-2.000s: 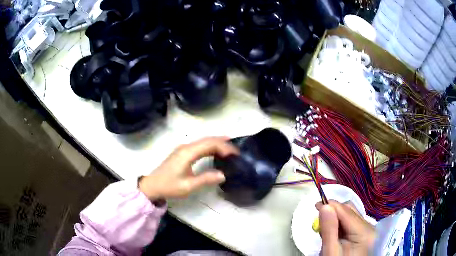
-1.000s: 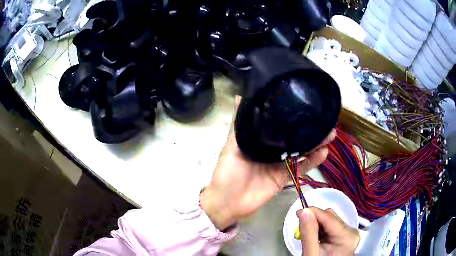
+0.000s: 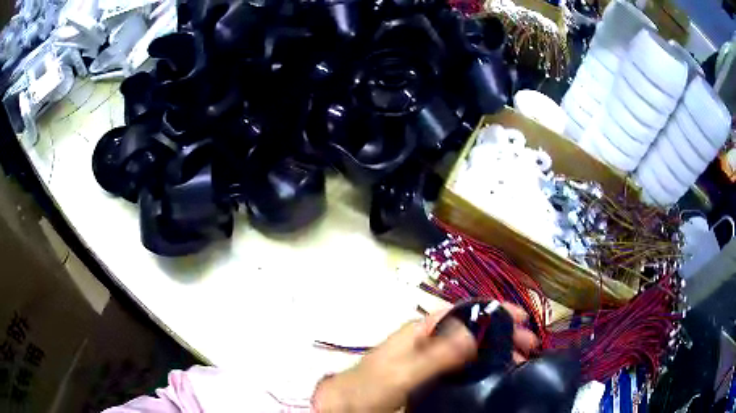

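My left hand [image 3: 403, 360] is low in the middle of the picture, closed around a black cover [image 3: 500, 387]. The cover is blurred and partly cut off by the lower edge. Small white plugs of a wire harness [image 3: 484, 309] show at the cover's neck, by my fingers. A loose dark wire [image 3: 343, 348] lies on the table to the left of the hand. My right hand is not visible. The white round shell is hidden behind the cover or out of the picture.
A heap of black covers [image 3: 282, 193] fills the table's back. White brackets [image 3: 48, 81] lie far left. A parts box [image 3: 516, 234] with white rings stands right, harness bundle [image 3: 597, 343] before it. White shells [image 3: 629, 97] are stacked behind. A carton [image 3: 40, 323] stands left.
My left hand first took hold of the black cover, then turned it and moved it down and right. The plugs now show at its neck. My right hand has gone from view. The camera view has shifted.
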